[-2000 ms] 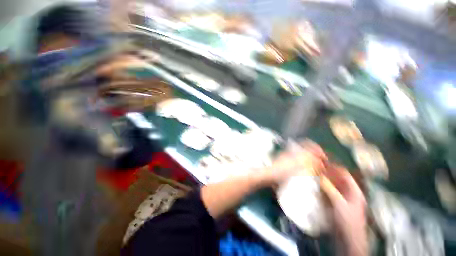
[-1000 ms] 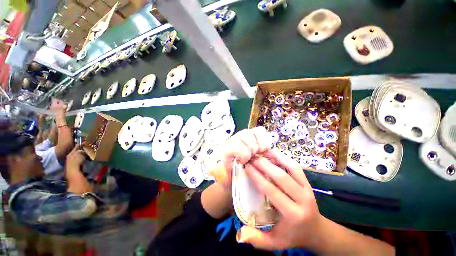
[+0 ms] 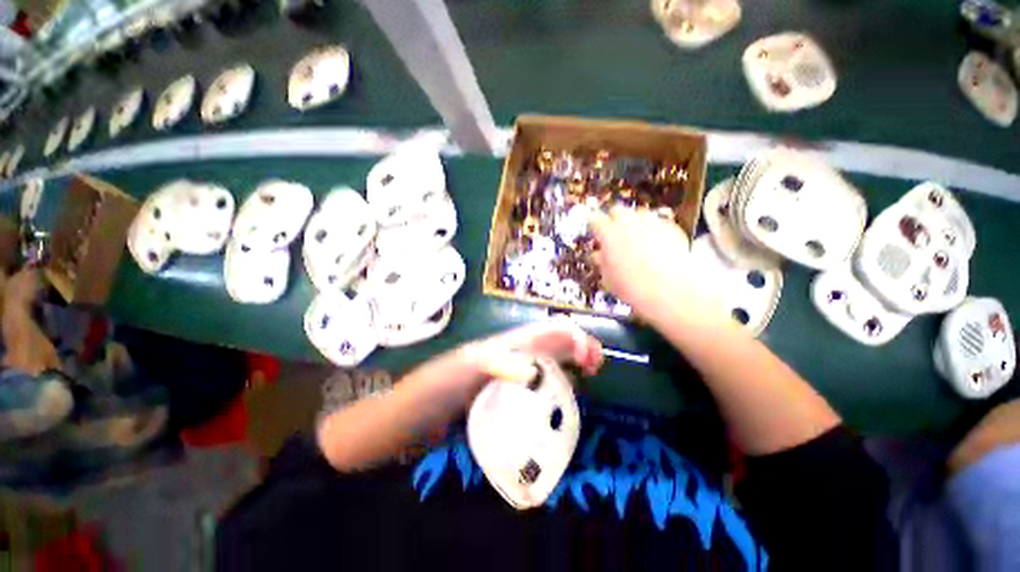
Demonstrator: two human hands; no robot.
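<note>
My left hand (image 3: 526, 352) grips a cream plastic housing (image 3: 521, 436) by its top edge, below the parts box. The housing hangs tilted and shows dark round openings. My right hand (image 3: 632, 251) reaches into the open brown parts box (image 3: 699, 173), its fingertips down among the small shiny inserts (image 3: 559, 240). Whether the fingers hold an insert cannot be told. A thin shiny tool shaft (image 3: 624, 354) lies on the green bench beside my left hand; its handle is not clearly seen.
Overlapping housings lie left (image 3: 392, 285) and right (image 3: 803, 209) of the box. More housings (image 3: 319, 76) are on the dark green belt behind a pale rail (image 3: 268, 143). A grey post (image 3: 436, 73) stands behind. Neighbours' arms show at left (image 3: 25, 324) and right (image 3: 990, 447).
My right hand has left the housing and moved up into the parts box. My left hand keeps the housing, now turned with its openings showing. The view has shifted.
</note>
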